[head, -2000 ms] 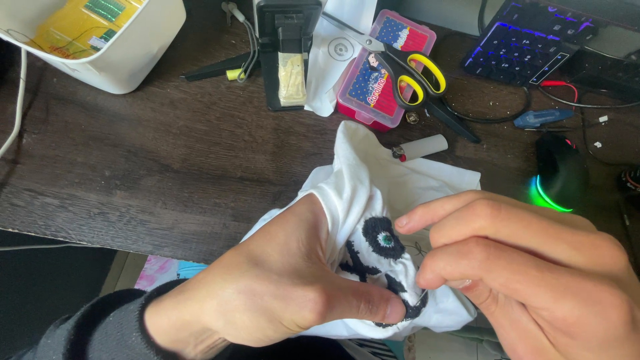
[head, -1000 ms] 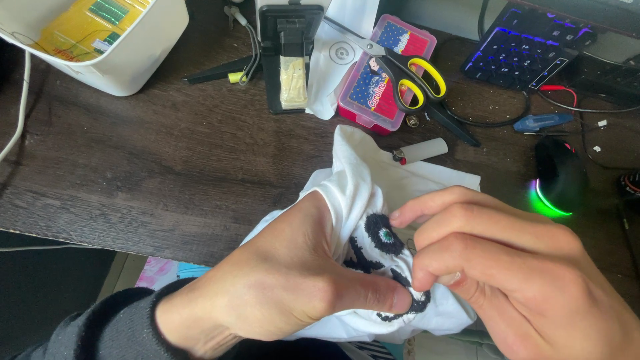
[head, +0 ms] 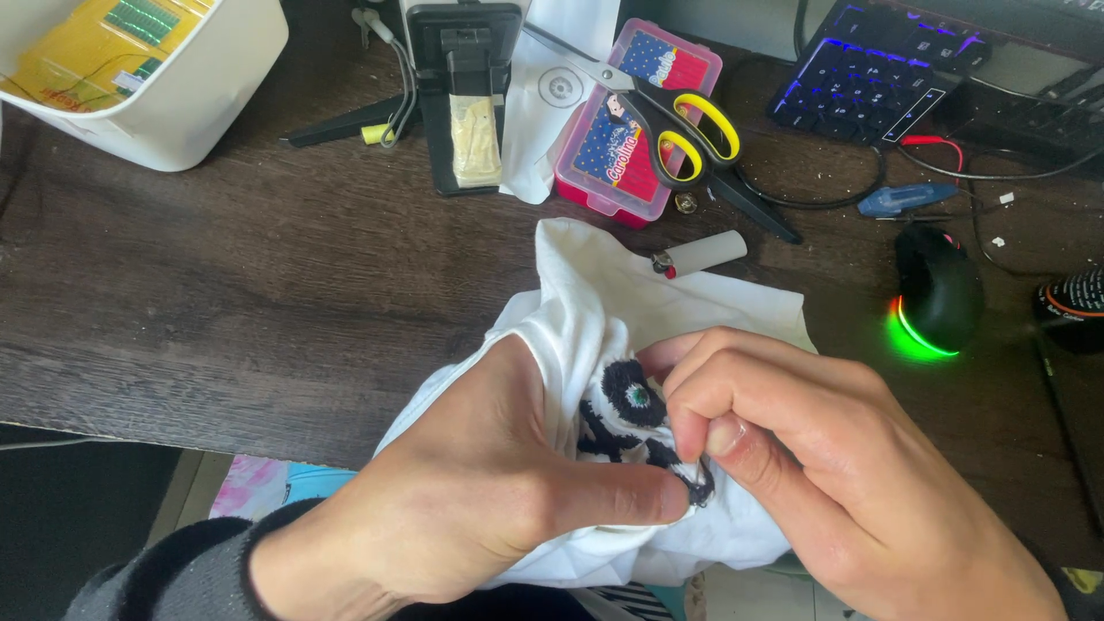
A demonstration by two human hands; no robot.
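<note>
A white cloth (head: 578, 293) lies bunched over the desk's front edge, bearing black embroidery (head: 623, 392) with a green centre in one round part. My left hand (head: 483, 483) grips the cloth from the left, its thumb pressed beside the lower stitches and its fingers hidden by the fabric. Over the right side of the embroidery, my right hand (head: 776, 431) has thumb and index finger pinched together on what looks like a thin needle (head: 700, 470), mostly hidden. A white lighter (head: 707, 254) rests near the cloth's upper edge.
Yellow-and-black scissors (head: 660, 112) lie across a pink-lidded plastic case (head: 621, 129) at the back. Left of it stands a black phone stand (head: 431, 129). A white plastic bin (head: 198, 95) sits at the back left. To the right are a keyboard (head: 854, 86), a lit mouse (head: 940, 285) and cables.
The fingertips of my right hand have come closer together and lower over the embroidery. My left hand keeps its grip on the cloth in about the same place.
</note>
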